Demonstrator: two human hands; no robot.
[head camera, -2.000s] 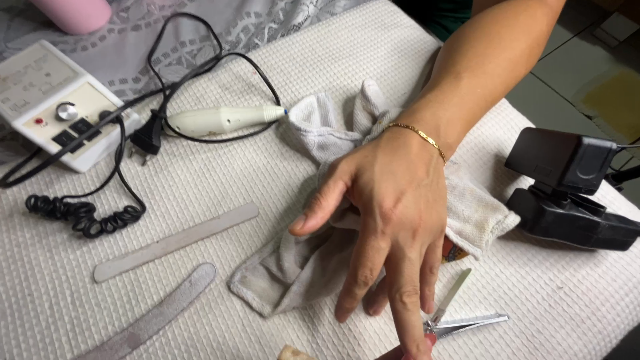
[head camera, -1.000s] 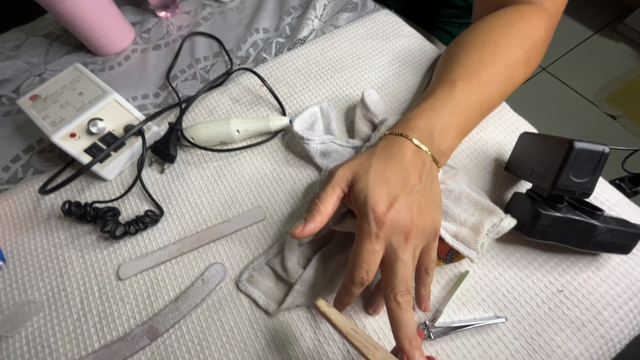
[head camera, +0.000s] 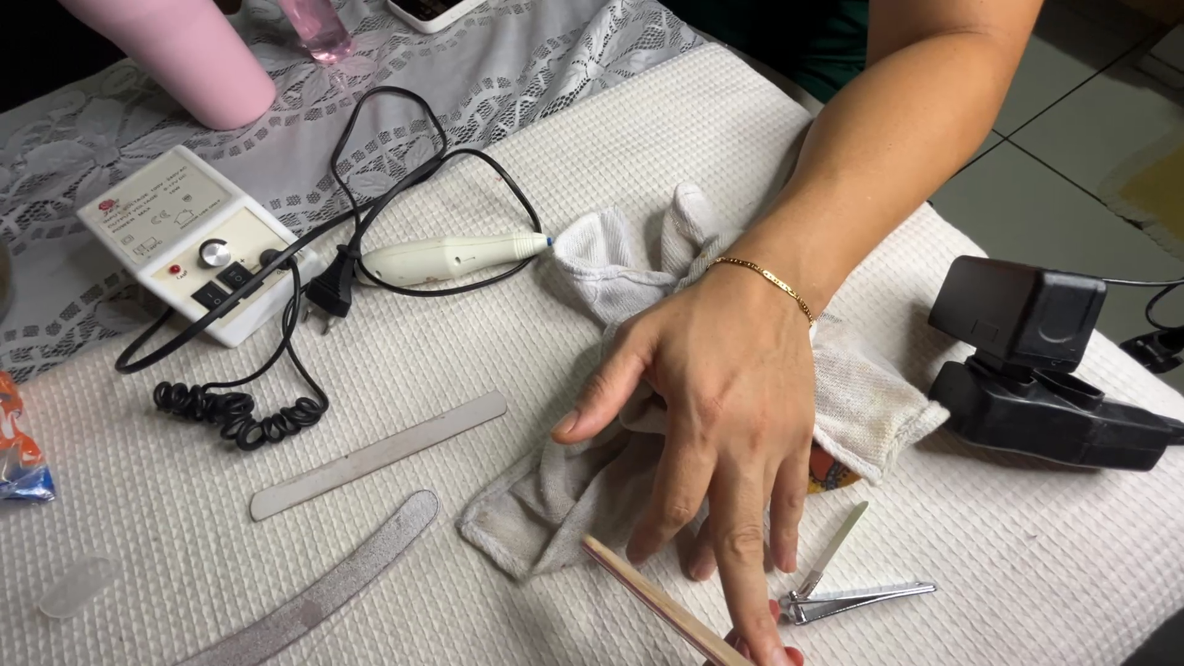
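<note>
Fingertips of my left hand (head camera: 775, 638), mostly cut off by the bottom edge, close around one extended finger of another person's hand (head camera: 731, 398). That hand wears a gold bracelet (head camera: 768, 279) and rests palm down over a crumpled whitish cloth (head camera: 546, 504). A nail file seen edge-on (head camera: 661, 601) slants in from the bottom edge beside the held finger; its grip is hidden. My right hand is not in view. Just right of the held finger lies a metal nail clipper (head camera: 851, 601) with its small file swung out.
On the white textured towel (head camera: 647, 111) lie a straight nail file (head camera: 379, 455), a curved one (head camera: 324, 587), a nail drill handpiece (head camera: 444, 259) and its control box (head camera: 199, 245) with tangled cables. A black device (head camera: 1027, 370) stands right; a pink tumbler (head camera: 203, 65) stands upper left.
The edge-on nail file shows much more of its length than two seconds ago, when only its tip was at the bottom edge. The other person's hand is nearly still. The view has shifted slightly.
</note>
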